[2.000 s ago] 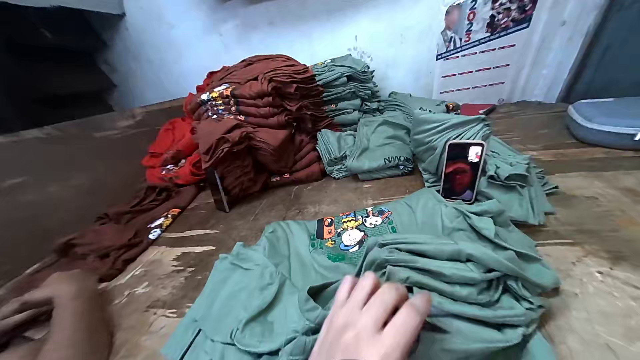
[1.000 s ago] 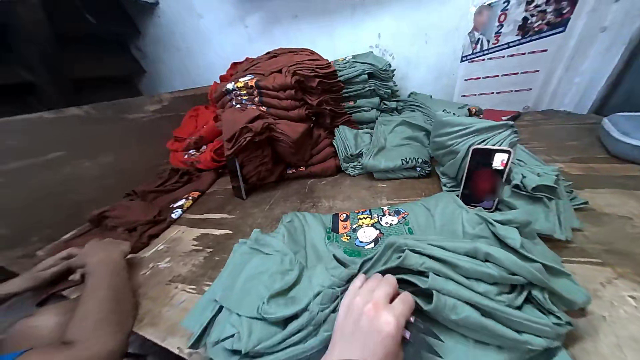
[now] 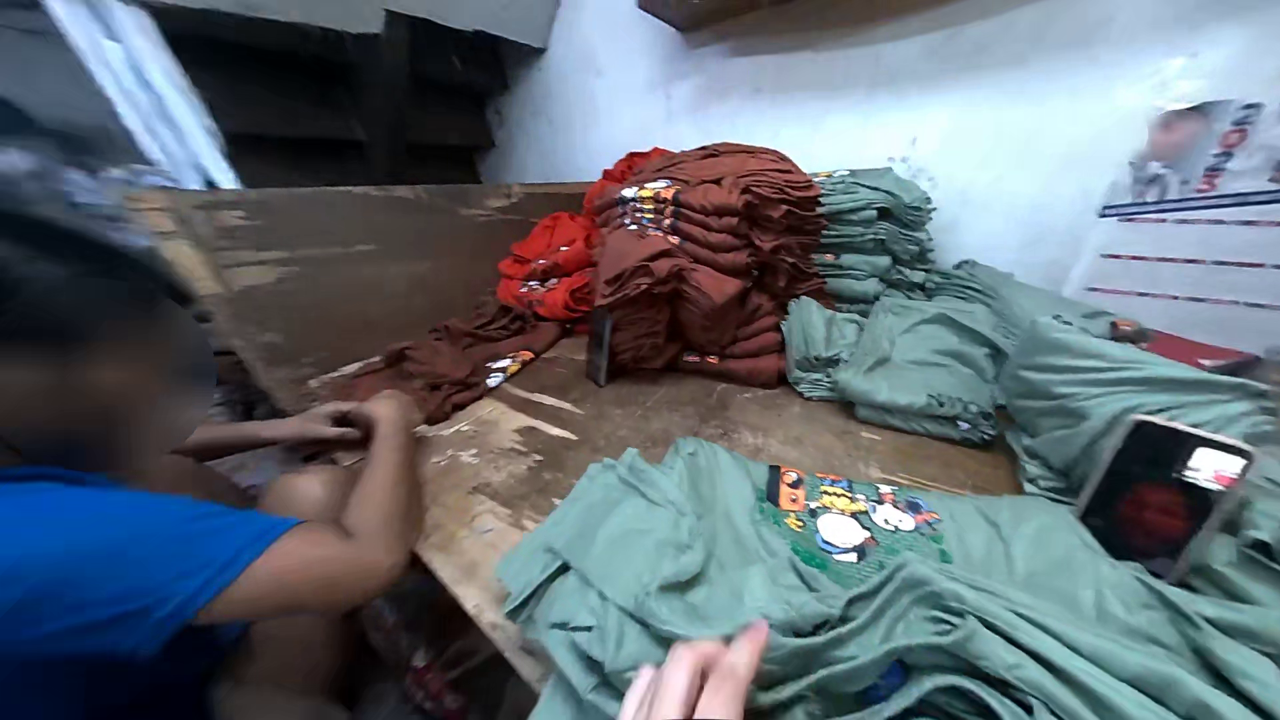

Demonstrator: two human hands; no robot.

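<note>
A heap of green printed T-shirts (image 3: 640, 560) lies in front of me, with a cartoon print (image 3: 850, 520) facing up. At the bottom edge of the view is my left hand (image 3: 695, 675), its fingers bent against the near folds; whether they grip cloth is hidden. My right hand is out of view. To the right, a phone (image 3: 1165, 495) leans upright against green shirts. Behind the heap stand a tall stack of brown shirts (image 3: 700, 250), red shirts (image 3: 550, 265) and folded green shirts (image 3: 920, 350).
At the left sits a person in a blue top (image 3: 120, 580), arms at the table (image 3: 520, 450) beside loose brown shirts (image 3: 440, 360). A dark upright plate (image 3: 599, 345) stands before the brown stack. A calendar (image 3: 1190, 210) hangs on the wall.
The view has swung left, bringing the seated person's head and body into sight. My left hand is now lower in view, at the near folds of the green shirts.
</note>
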